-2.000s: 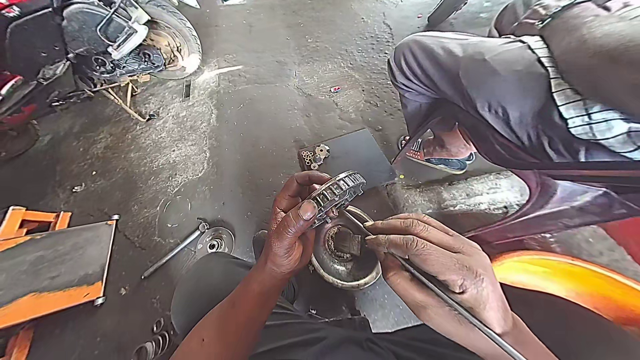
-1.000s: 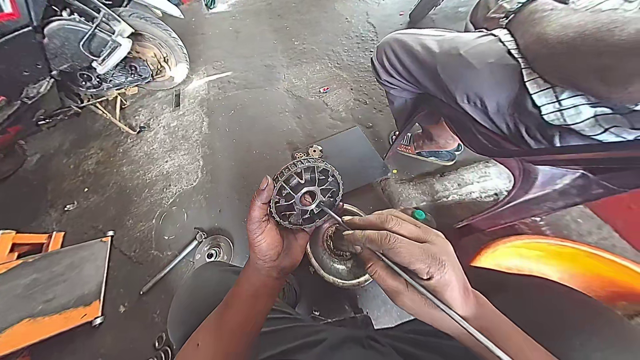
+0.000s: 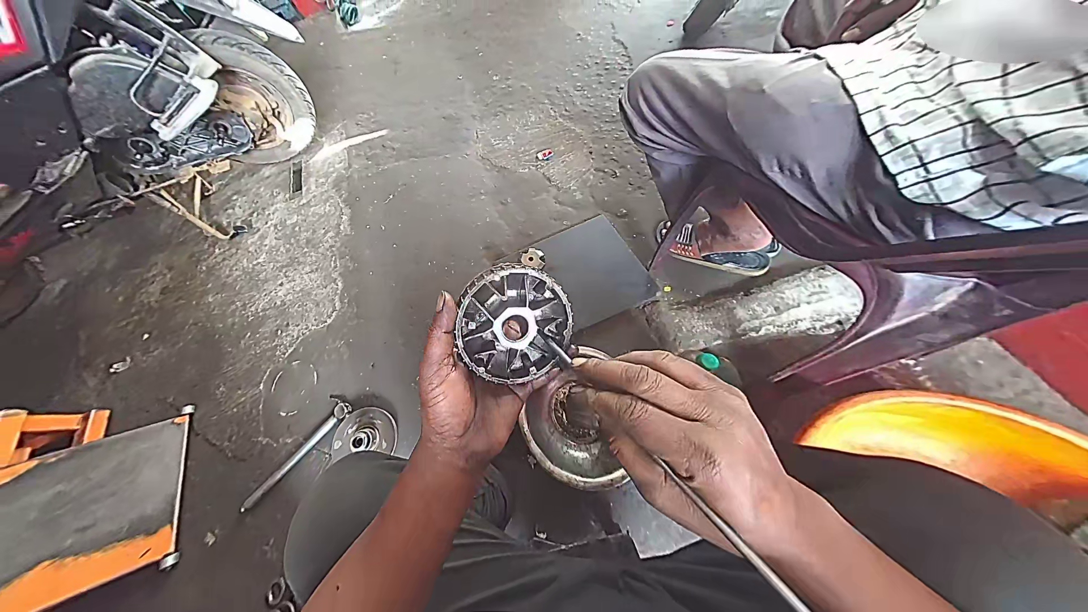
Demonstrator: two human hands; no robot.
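Note:
My left hand (image 3: pixel 463 399) holds a round ribbed metal scooter variator pulley (image 3: pixel 513 323) by its lower left edge, its ribbed face with a central hole turned up to me. A long thin metal rod (image 3: pixel 722 527) lies in my right hand (image 3: pixel 680 416), pinched between thumb and fingers. The rod's tip rests at the lower right part of the pulley face, beside the hub. Below and partly behind my right hand stands a round metal bowl-like part (image 3: pixel 544 455) with a dark, dirty middle. My right palm is hidden.
A ratchet-like metal tool (image 3: pixel 293 459) and a metal disc (image 3: pixel 365 432) lie on the floor at left, near an orange-framed stand (image 3: pixel 93 501). A flat dark plate (image 3: pixel 595 272) lies ahead. A scooter's rear wheel (image 3: pixel 263 102) is far left; another person's leg (image 3: pixel 748 127) is right.
The pulley was edge-on two seconds ago; its ribbed face has since turned up toward me. The rod's tip has shifted from near the central hole to the lower right of the face.

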